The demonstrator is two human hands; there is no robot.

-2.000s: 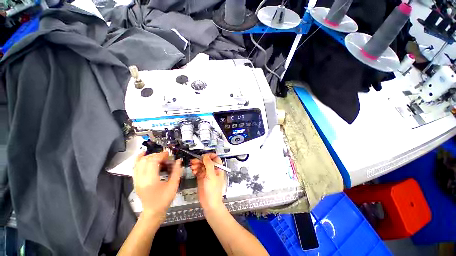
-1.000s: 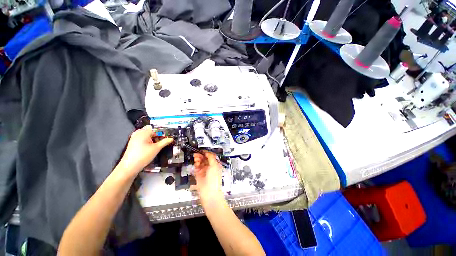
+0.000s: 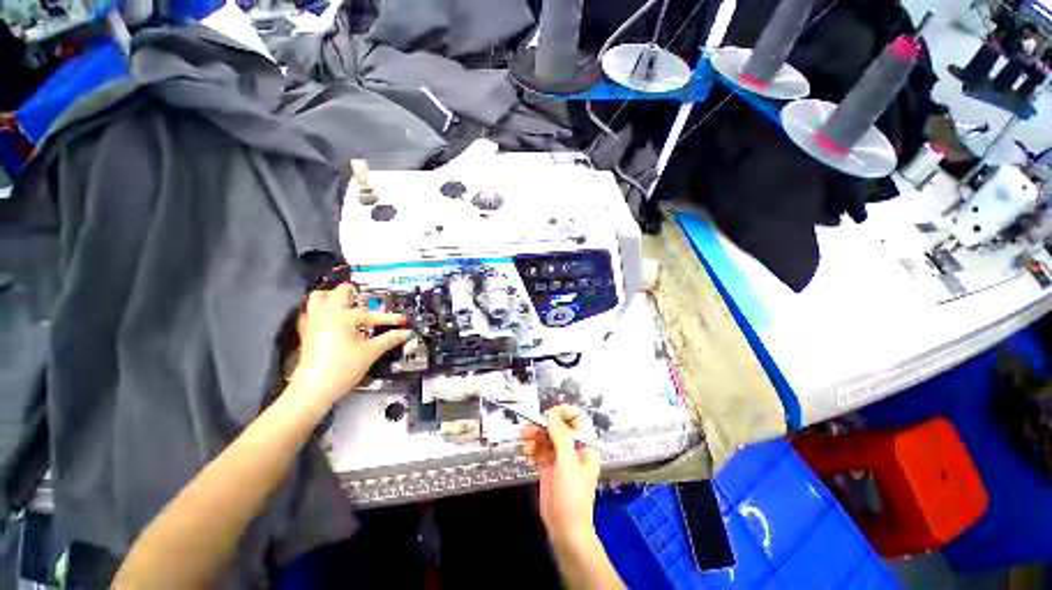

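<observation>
The white overlock machine (image 3: 496, 213) has a blue stripe and a dark control panel (image 3: 563, 286). Its lower front is open and shows dark and shiny metal parts (image 3: 444, 334). My left hand (image 3: 337, 346) is at the left end of the head, its thumb and fingers against the metal parts; whether it grips anything is hidden. My right hand (image 3: 565, 444) is in front of the machine's lower right, pinching thin metal tweezers (image 3: 525, 415) whose tip points left toward the open front. No thread can be made out at the tip.
Dark grey cloth (image 3: 173, 265) hangs at the left and behind. Thread cones (image 3: 868, 98) stand on a blue stand at the back. At the right are a greenish cloth strip (image 3: 721, 369), another white table (image 3: 923, 334), a blue crate (image 3: 796, 519) with a phone (image 3: 704, 524), and a red bin (image 3: 923, 484).
My right hand has moved from the metal parts down and right, with the tweezers. My left hand moved left to the head's end earlier and has stayed there since.
</observation>
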